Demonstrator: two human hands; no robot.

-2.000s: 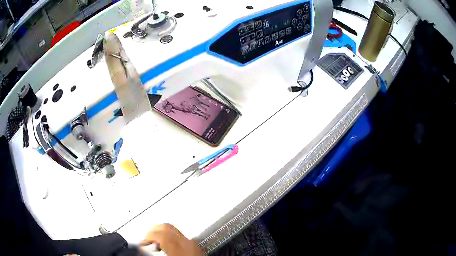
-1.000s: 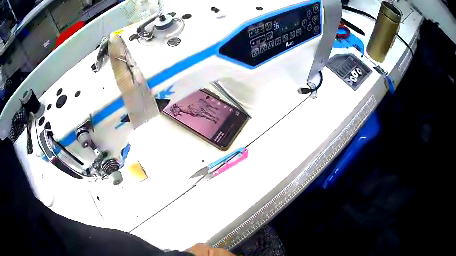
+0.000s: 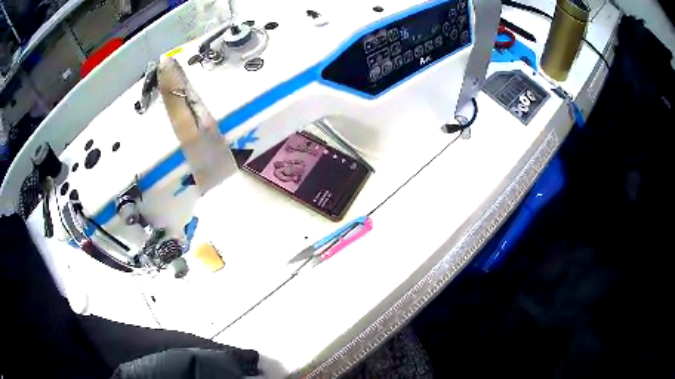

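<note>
Neither of my hands shows. Dark cloth (image 3: 178,361) lies folded at the bottom left edge of the table; I cannot tell whether it is a sleeve or a garment piece. The white sewing machine (image 3: 296,96) has a blue stripe. Its presser foot and needle area is at the left end, with the round thread tension assembly (image 3: 166,253) in front. Thread snips (image 3: 337,240) with one blue and one pink handle lie on the table, blades pointing left. A smartphone (image 3: 311,178) with a lit pink and dark screen lies under the machine arm.
A small tan-gold square (image 3: 210,257) sits right of the tension discs. A measuring tape (image 3: 444,255) runs along the front edge. A fabric strap (image 3: 194,133) crosses the machine arm. The control panel (image 3: 403,52) faces me. An olive-gold cylinder (image 3: 565,41) stands far right.
The hand seen at the bottom edge earlier is out of view. Dark folded cloth now shows at the bottom left. The phone screen's picture has changed. The view has shifted slightly.
</note>
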